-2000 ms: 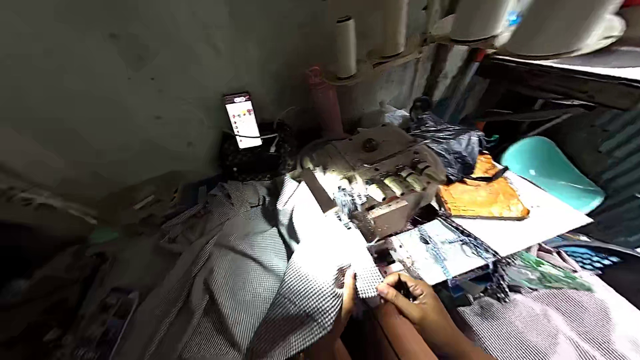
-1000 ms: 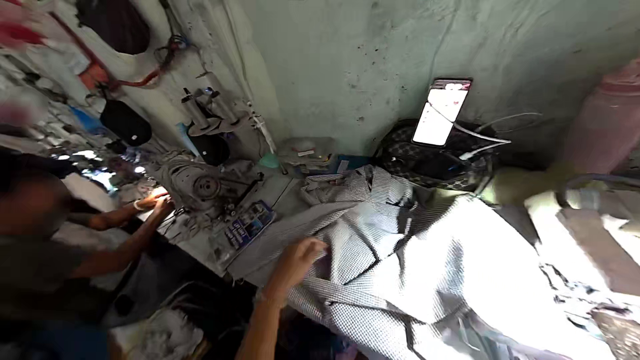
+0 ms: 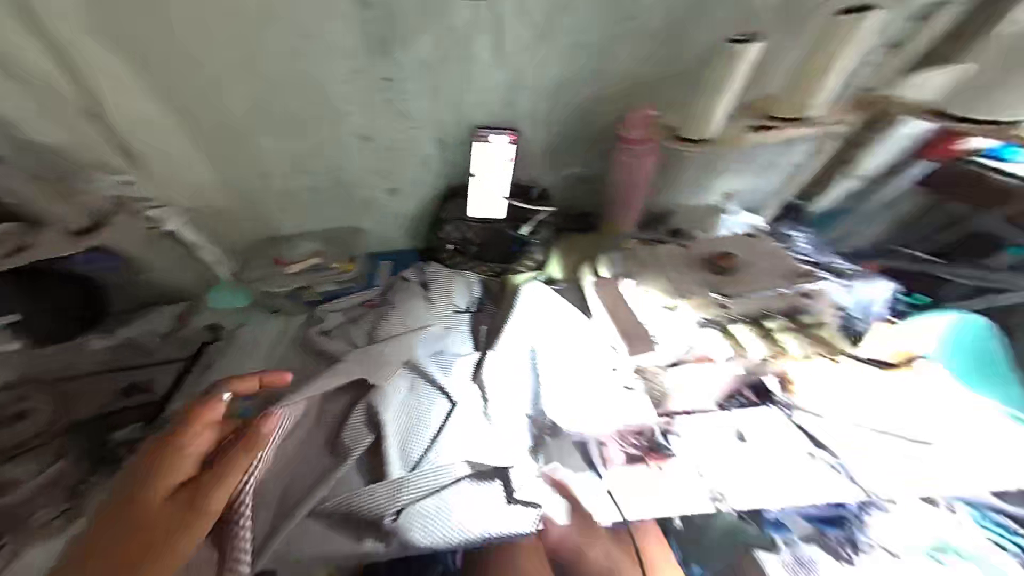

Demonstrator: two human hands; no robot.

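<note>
My left hand (image 3: 196, 456) is at the lower left, at the edge of a patterned grey-and-white cloth (image 3: 424, 384); its thumb touches the cloth and the index finger is extended, but whether it grips is unclear. Near the bottom centre, my right hand (image 3: 588, 528) lies by the cloth's front edge, blurred, its grip not readable. The bunched cloth spreads between both hands and reaches toward a sewing machine (image 3: 704, 280) at the right, whose front is washed out by bright light.
Behind the cloth, a lit phone (image 3: 491, 174) leans on a dark basket (image 3: 488, 240) with a white cable. A pink bottle (image 3: 634, 168) and thread cones (image 3: 724, 88) stand farther right. At the right edge is a teal plastic seat or basin (image 3: 972, 352). Another machine (image 3: 48, 408) is blurred at left.
The view has swung left and then partly back right. Two seconds ago both hands were close together at the cloth by the machine; now my left hand is far from my right.
</note>
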